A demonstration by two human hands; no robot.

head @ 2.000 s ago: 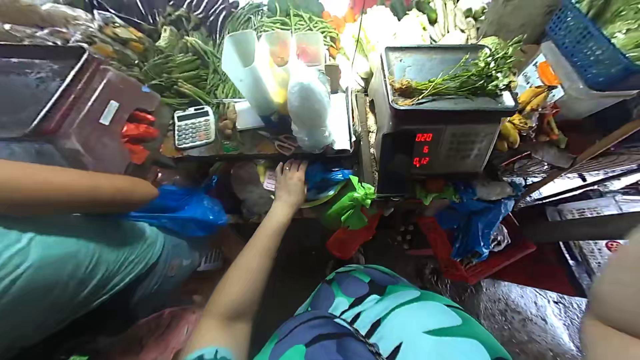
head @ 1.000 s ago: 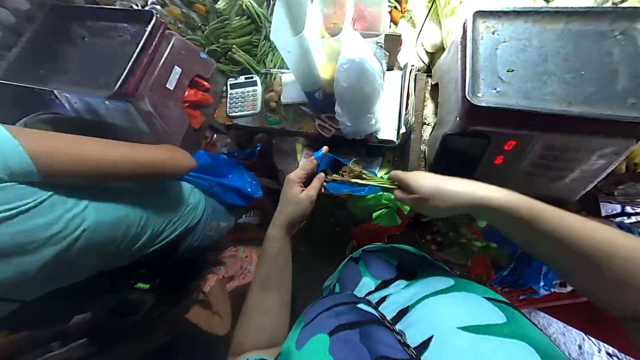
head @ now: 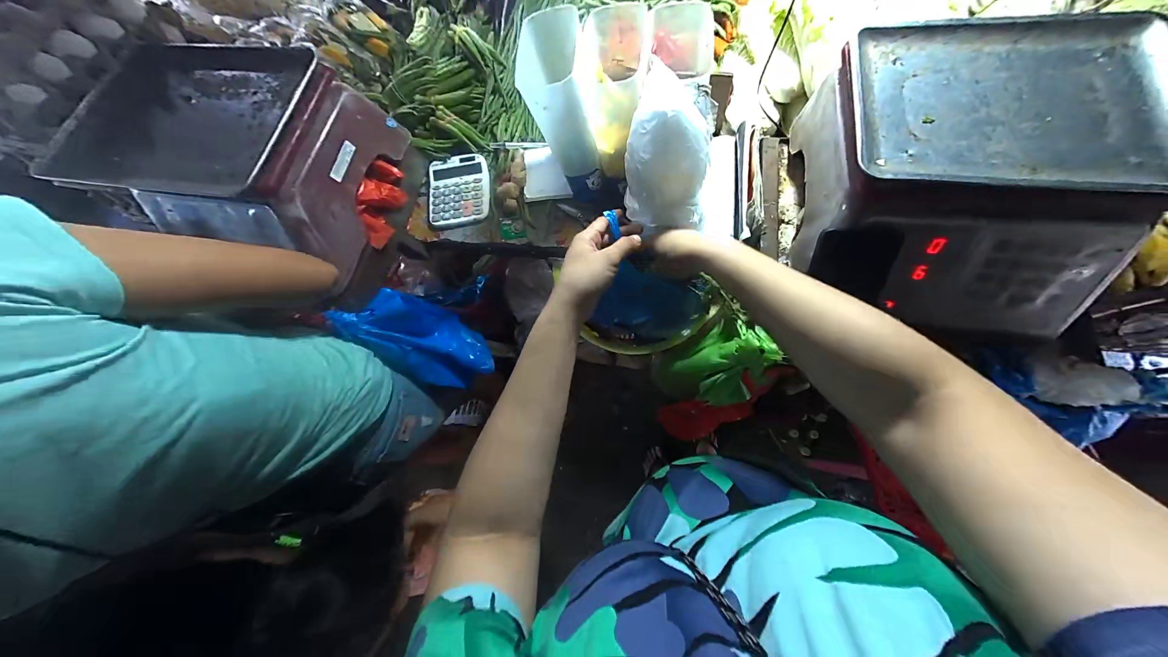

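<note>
A blue plastic bag [head: 646, 306] hangs below both hands, in front of the stall's edge, its contents dark and hard to make out. My left hand [head: 598, 255] pinches the top of this bag between thumb and fingers. Close beside it, my right hand [head: 673, 253] is at the bag's mouth, its fingers mostly hidden, so its grip cannot be told. Just behind the hands stands a filled white plastic bag [head: 669, 151]. A yellow rim shows around the lower part of the blue bag, and a green plastic bag [head: 721, 360] hangs to its lower right.
A digital scale with a metal tray [head: 1013, 100] stands at right, another scale [head: 342, 160] at left. A calculator [head: 459, 190] and upright plastic containers [head: 558, 100] sit on the stall near green beans [head: 447, 82]. A person in a teal shirt [head: 182, 429] stands close at left.
The greens on the right scale's tray two seconds ago were at the blue bag between my hands one second ago. Now my hands are close together at the bag's top, and the tray holds only a scrap.
</note>
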